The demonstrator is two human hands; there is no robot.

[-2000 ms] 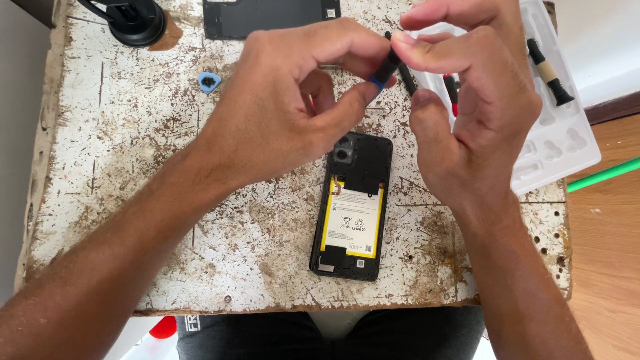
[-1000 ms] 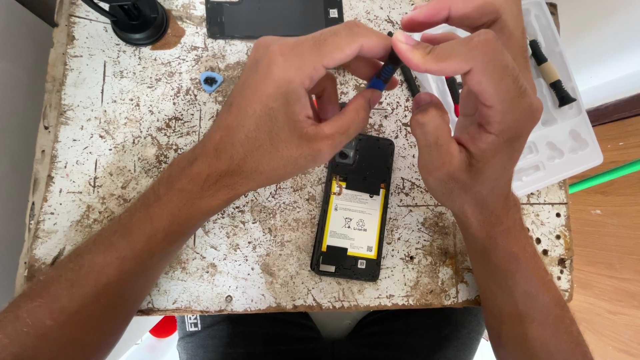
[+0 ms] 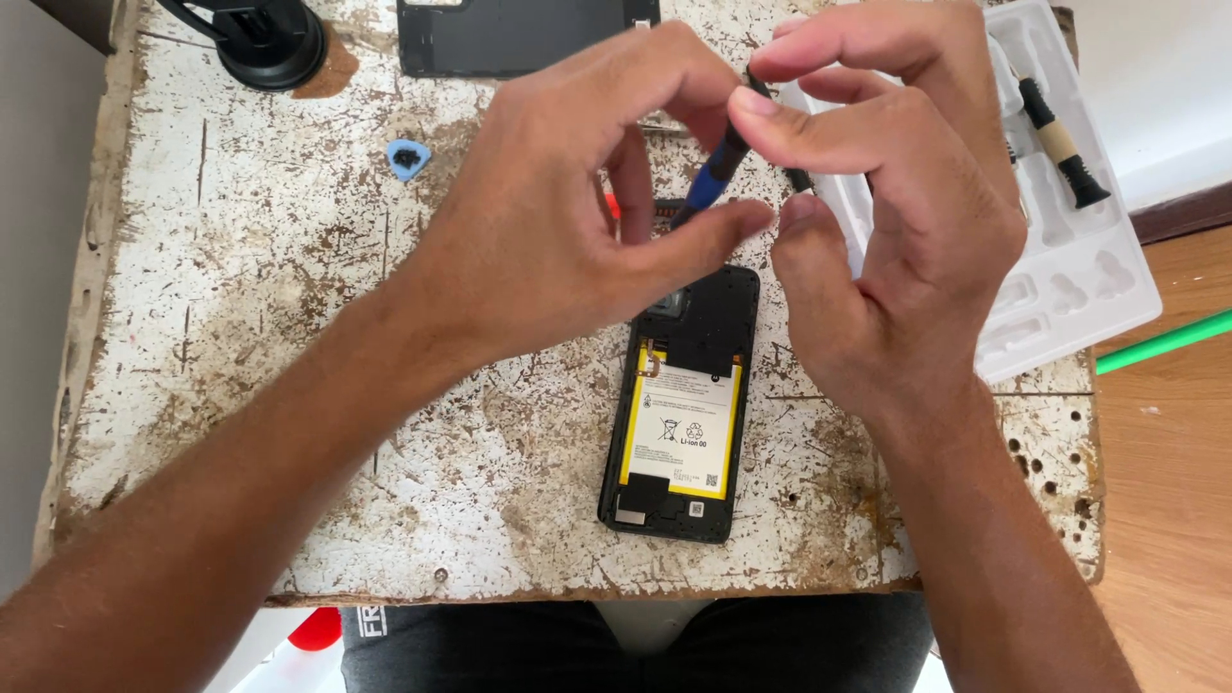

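Observation:
Above the opened smartphone (image 3: 681, 423), my left hand (image 3: 597, 183) holds a blue and black screwdriver (image 3: 714, 176) between thumb and fingers. My right hand (image 3: 876, 173) pinches the screwdriver's dark upper end with thumb and fingertips. Another slim dark piece shows between the right fingers and thumb; whether it belongs to the same tool I cannot tell. The phone lies back side up, its yellow-edged battery (image 3: 685, 423) exposed. A blue triangular opening pick (image 3: 408, 159) with small dark screws on it lies left of my left hand.
The phone's black back cover (image 3: 525, 38) lies at the far edge. A black round-based object (image 3: 268, 43) stands far left. At right, a white plastic tray (image 3: 1141, 289) holds a black and tan screwdriver (image 3: 1063, 144). A green rod (image 3: 1165, 342) shows beyond the worn white tabletop (image 3: 462, 481).
My left fingers have shifted on the blue and black screwdriver, and the left thumb has moved away from its shaft. My right hand stays nearly in place.

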